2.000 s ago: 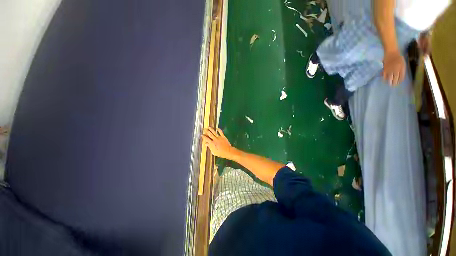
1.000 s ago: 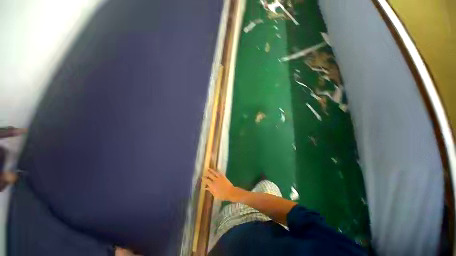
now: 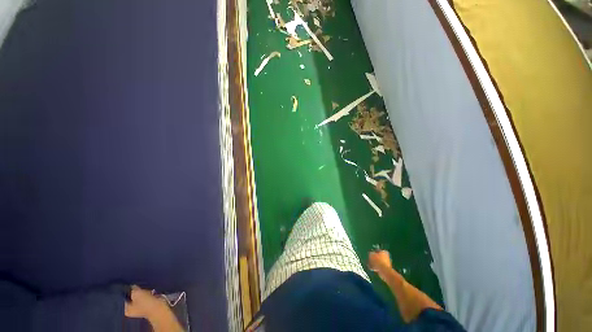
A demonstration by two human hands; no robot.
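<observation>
The navy fabric ply [image 3: 117,149] covers the table on the left. My left hand [image 3: 139,303] grips its turned-back edge at the lower left, fingertips partly hidden. A small grey patch with a pale looped line [image 3: 175,301] lies beside that wrist. My right hand [image 3: 380,259] hangs over the floor to the right of my leg, away from the cloth; it is small, and its finger shape is unclear. A yellowish strip [image 3: 245,285] lies along the near table edge. The pale striped selvedge line [image 3: 227,162] runs beside the ply.
The brown table edge [image 3: 241,149] runs along my left side. The green floor [image 3: 292,168] carries paper and fabric scraps [image 3: 376,130]. Grey-blue cloth [image 3: 428,130] hangs from the table on the right, which bears mustard-yellow fabric [image 3: 545,130].
My right hand has left the yellowish strip and dropped over the floor. My left hand has come into view with the ply's edge. Another person, seen earlier, is out of view.
</observation>
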